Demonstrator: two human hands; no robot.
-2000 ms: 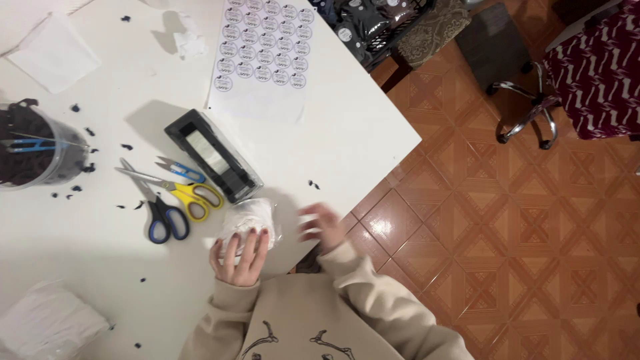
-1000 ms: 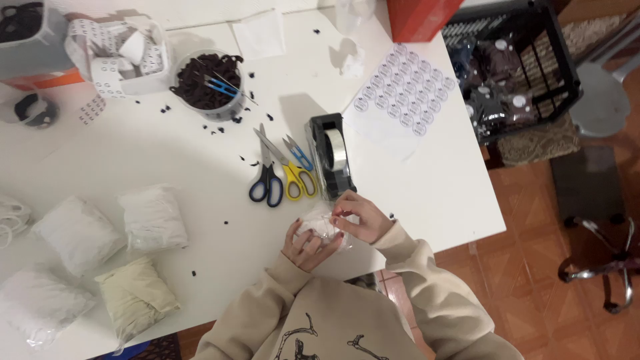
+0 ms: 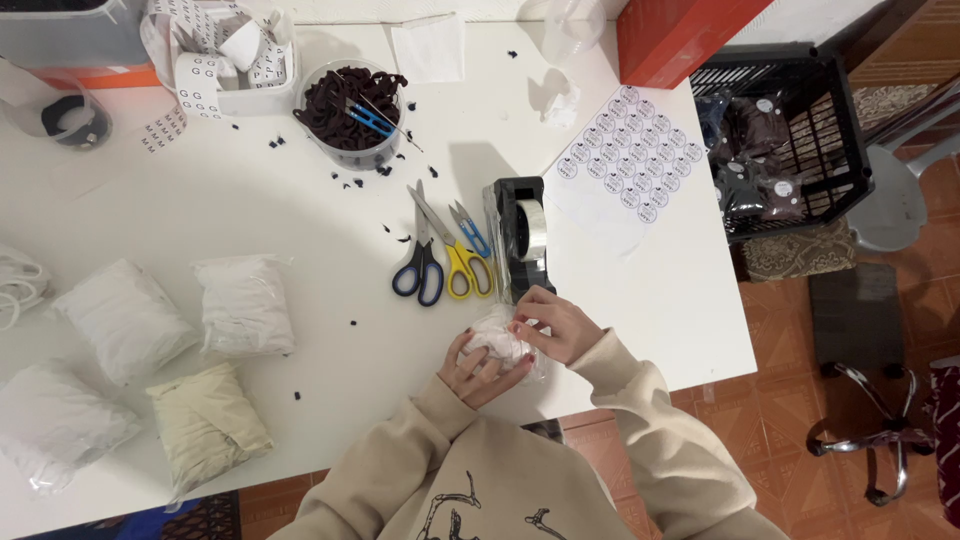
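Note:
My left hand is closed around a small clear plastic bag of white fabric near the table's front edge. The fingertips of my right hand pinch the bag's upper right side. Just beyond the bag stands a black tape dispenser with a roll of clear tape. To its left lie yellow-handled scissors, dark scissors with blue-lined handles and small blue thread snips. A sheet of round stickers is at the right.
Packed bags of white fabric and a cream one lie at the left. Farther back are a tub of dark fabric strips, a container of size labels and a red box. A black crate stands beyond the right edge.
My right hand, apart from the bag two seconds ago, has come to it and now pinches it. The view has swung left, bringing the packed bags into sight.

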